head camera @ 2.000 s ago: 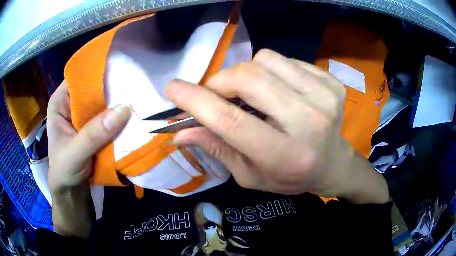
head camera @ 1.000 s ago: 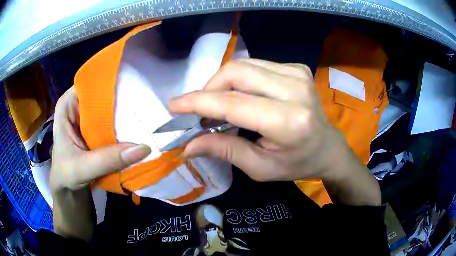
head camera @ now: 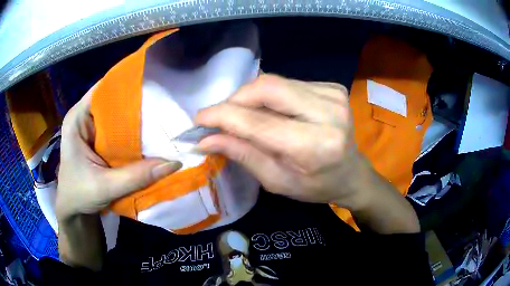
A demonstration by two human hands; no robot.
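A white-lilac piece [head camera: 159,114] with orange strips lies wrong side up above my lap, joined to an orange fabric panel [head camera: 117,111] on its left. My left hand [head camera: 95,173] grips the panel from the left, thumb on top near the orange strip. My right hand [head camera: 296,139] holds small thread snips [head camera: 196,133], their blades pointing left over the white cloth just above the strip. The blades look closed together and are a little blurred. The snips' handles are hidden in my right hand.
The table's ruler-marked grey edge [head camera: 223,12] curves across the top. Waiting orange pieces [head camera: 386,134] with a white rectangle hang at the right. A blue plastic basket [head camera: 19,195] holding pieces stands at the left. Fabric scraps [head camera: 475,254] lie at the lower right.
The snips' blades have gone from spread to closed. My left thumb has moved right along the cloth. The orange strip's lower part has turned, showing more of the white rectangle beneath it.
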